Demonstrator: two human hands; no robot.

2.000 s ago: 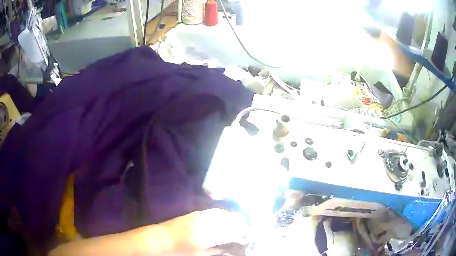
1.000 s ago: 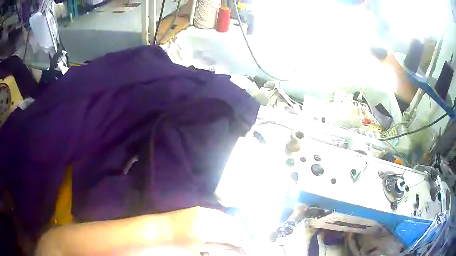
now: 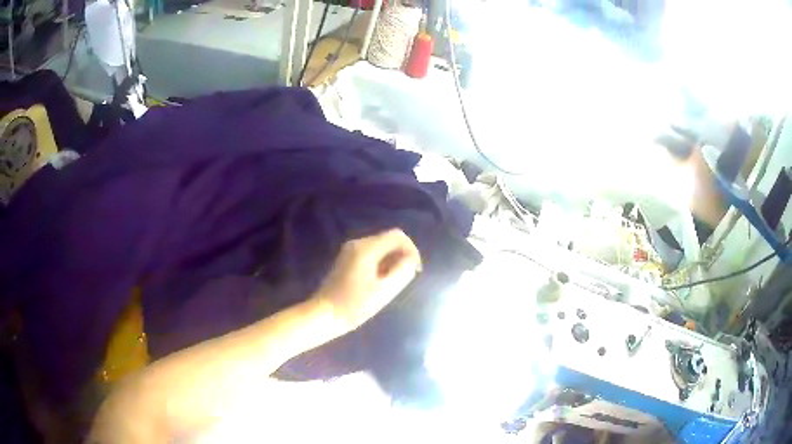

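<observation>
A large dark purple garment (image 3: 200, 182) lies heaped left of the white sewing machine head (image 3: 599, 325) with its blue stripe. My left hand (image 3: 378, 269) comes in from the lower left and lies on the garment left of the machine. Its fingers are curled closed on the dark cloth, and a cloth edge shows beneath my wrist. Strong glare hides the needle area and the left end of the machine head. My right hand is not in view.
A yellow patch (image 3: 128, 342) shows at the garment's lower left. A red thread cone (image 3: 419, 56) and a beige cone (image 3: 395, 36) stand behind. Scraps (image 3: 608, 234) lie behind the machine. A yellowish square with a round grille (image 3: 24, 147) is far left.
My left hand has moved up and away from the needle area onto the garment and closed on the cloth. The view has shifted, so the machine sits lower and further right.
</observation>
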